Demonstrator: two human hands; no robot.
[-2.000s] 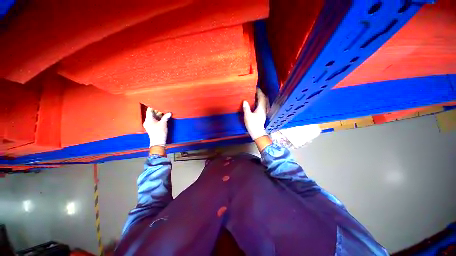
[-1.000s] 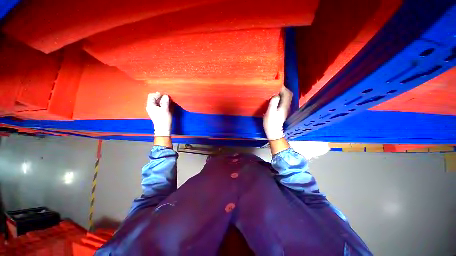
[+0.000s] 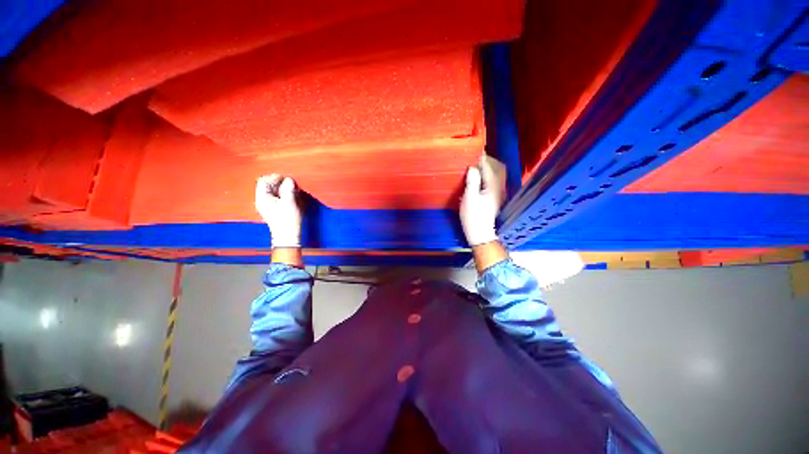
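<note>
A thick stack of red sheets (image 3: 381, 168) lies on the shelf, its layered front edge facing me and overhanging sheets above it. My left hand (image 3: 280, 208), in a white glove, grips the stack's lower left front edge with curled fingers. My right hand (image 3: 482, 202), also gloved, grips its right front corner beside the rack upright; some fingers are hidden behind the corner. The blue shelf beam (image 3: 381, 229) runs just below the stack, between my hands.
The blue rack upright (image 3: 612, 160) with punched holes slants up at right. More red sheets (image 3: 186, 182) fill the shelf at left. A black bin (image 3: 62, 410) and red pieces (image 3: 98, 436) lie low at left. Striped marking (image 3: 167, 355) crosses the grey floor. White wrap (image 3: 548, 264) lies beyond the upright.
My left hand has moved from a gap at the stack's left onto its front edge, fingers now curled. My right hand has closed around the right corner. The view has shifted a little.
</note>
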